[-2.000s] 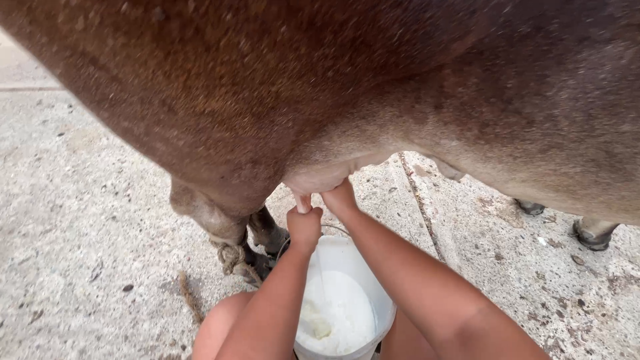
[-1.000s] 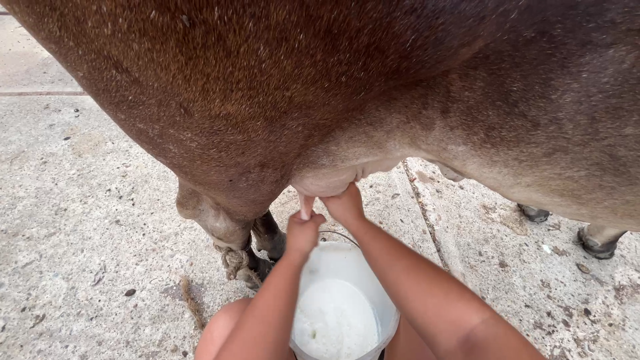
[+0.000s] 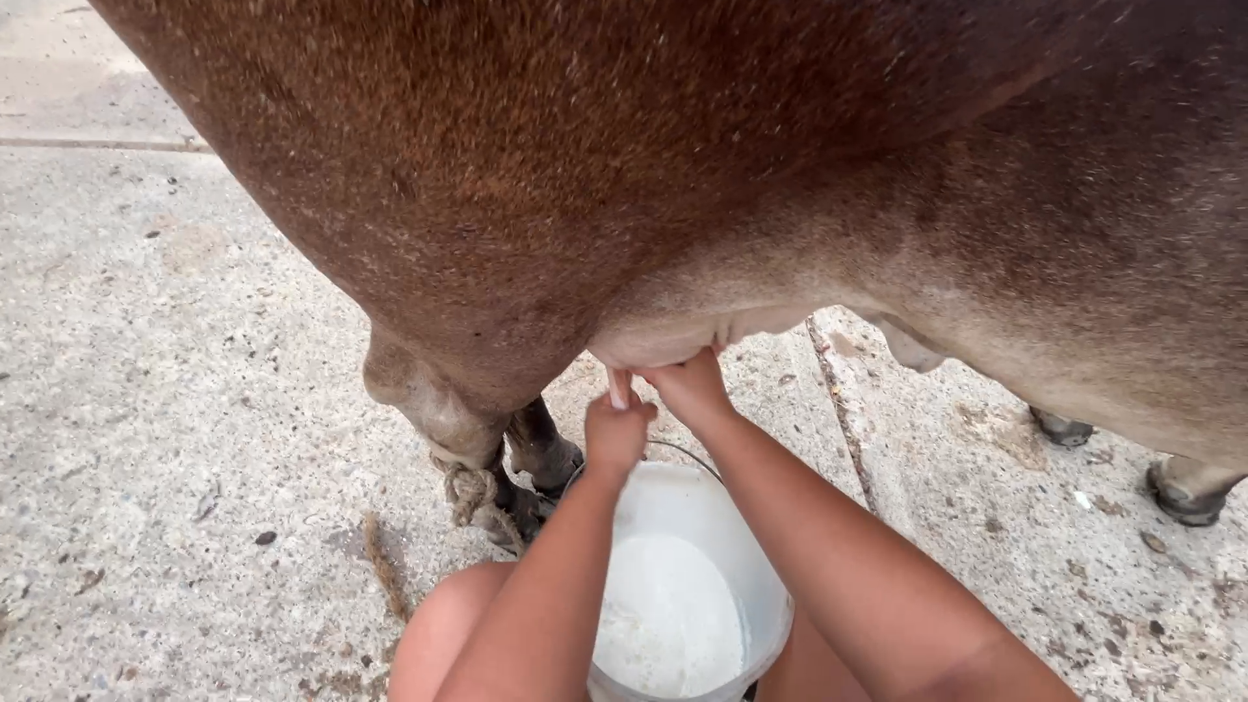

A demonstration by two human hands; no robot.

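A brown cow (image 3: 546,195) stands across the view, its pale udder (image 3: 658,336) low at the middle. My left hand (image 3: 619,429) grips the lower part of a teat (image 3: 619,383) that hangs at the udder's left side. Up against the udder, just to the right and a little higher, my right hand (image 3: 687,385) is closed on another teat, which the fingers mostly hide. Below both hands a white plastic bucket (image 3: 770,604) with a wire handle stands between my knees. White milk (image 3: 668,614) lies inside it.
Rope (image 3: 470,490) is tied around the cow's hind leg at the left, near its dark hooves. A loose rope end (image 3: 385,570) lies on the rough concrete floor (image 3: 195,390). Two more hooves (image 3: 1185,492) stand at the right. A joint line crosses the concrete behind the bucket.
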